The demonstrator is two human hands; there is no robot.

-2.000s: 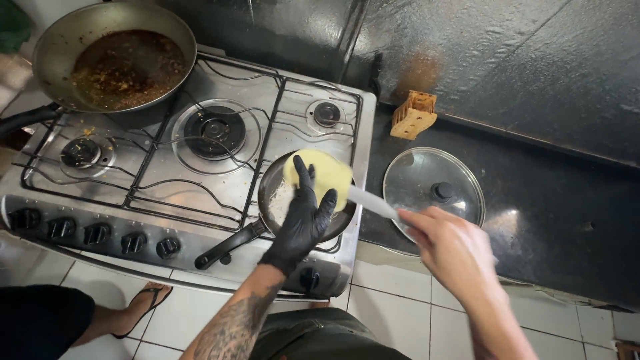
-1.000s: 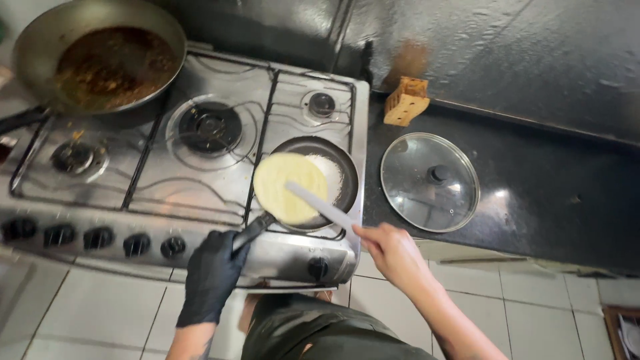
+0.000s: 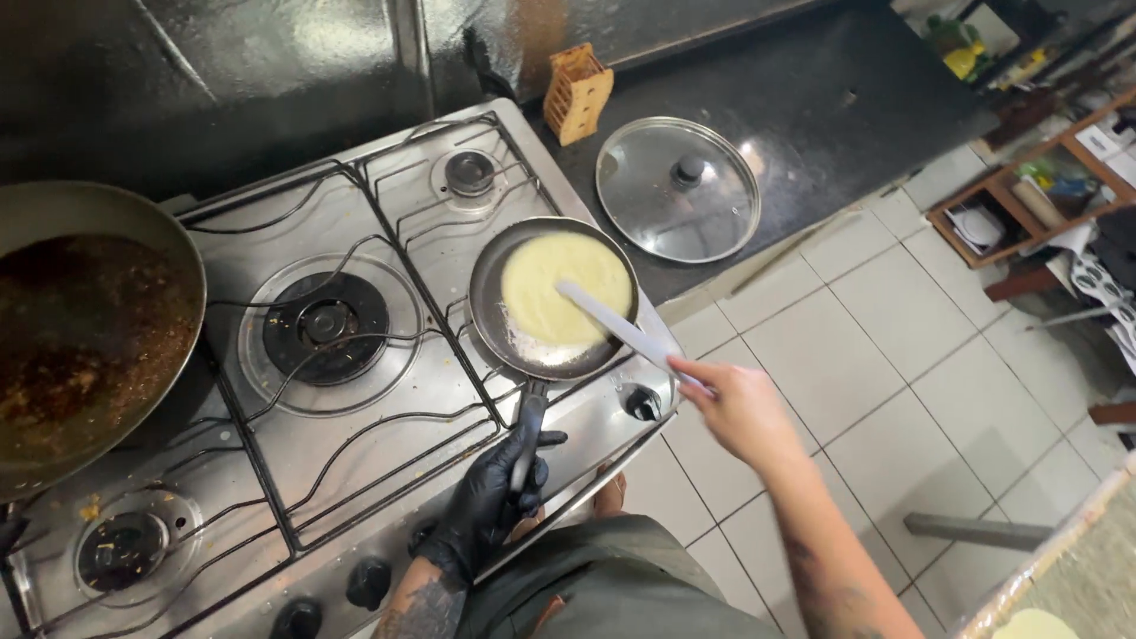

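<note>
My left hand (image 3: 499, 493), in a black glove, grips the black handle of a small frying pan (image 3: 488, 293) over the stove's front right burner. A round, flat, pale yellow pancake or flatbread (image 3: 559, 257) lies in the pan, with some white residue on the pan bottom beside it. Bare, my right hand (image 3: 732, 404) holds a pale spatula or flat-bladed knife (image 3: 626, 335), its tip on the pale round.
A large wok (image 3: 191, 346) with dark oily contents stands on the stove (image 3: 426, 444) at left. A glass lid (image 3: 679, 191) and a wooden holder (image 3: 577, 96) are on the black counter. Shelving (image 3: 1021, 209) stands at right.
The pale round was over the pan's left side and rim one second ago; now it lies inside the pan. My left hand, on the round two seconds ago, is on the handle. The view has turned.
</note>
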